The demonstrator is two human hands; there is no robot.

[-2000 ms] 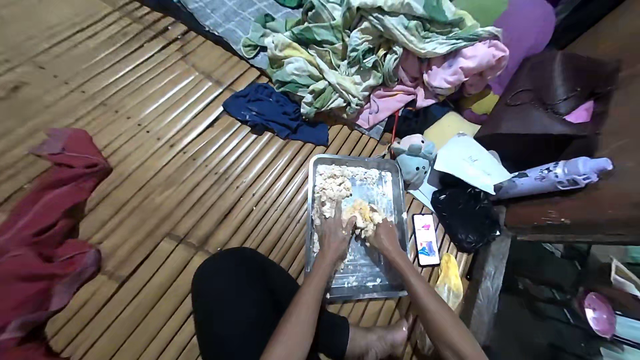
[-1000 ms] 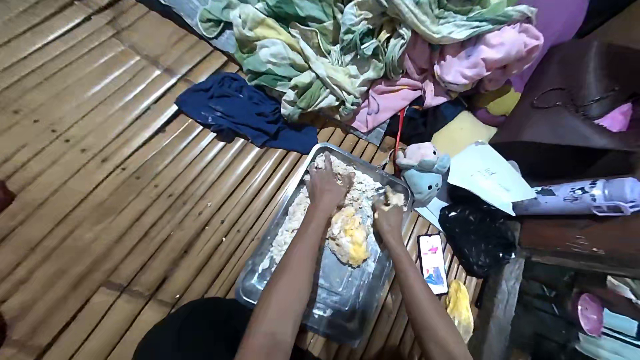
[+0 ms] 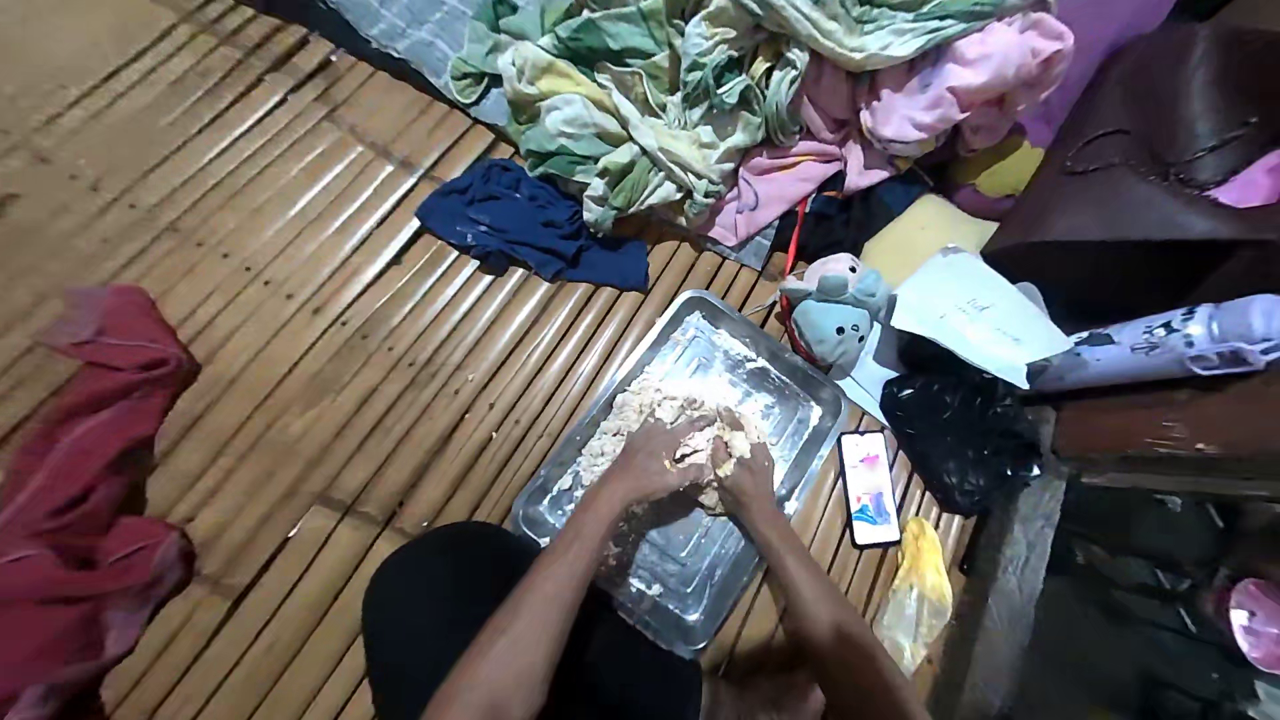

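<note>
A rectangular metal tray (image 3: 680, 590) lies at an angle on the bamboo slat floor, its inside streaked with white flour-like powder. Crumbly pale dough (image 3: 625, 415) is heaped across its left and middle parts. My left hand (image 3: 660, 460) presses into the dough from the left, fingers spread and partly buried. My right hand (image 3: 745, 475) is curled around a sticky, yellowish clump at the heap's right side, with dough on its fingers. The two hands almost meet over the clump, and some fingertips are hidden in it.
Right of the tray lie a lit smartphone (image 3: 870, 490), a yellow-stained plastic bag (image 3: 918, 590), a black plastic bag (image 3: 960, 440) and a plush toy (image 3: 835, 315). Navy cloth (image 3: 530, 225) and piled green-white fabric (image 3: 640, 110) lie beyond. Red cloth (image 3: 90, 500) is at the left.
My left hand has come down from the tray's far end to the middle. My right hand has moved from the right rim onto the clump, beside my left.
</note>
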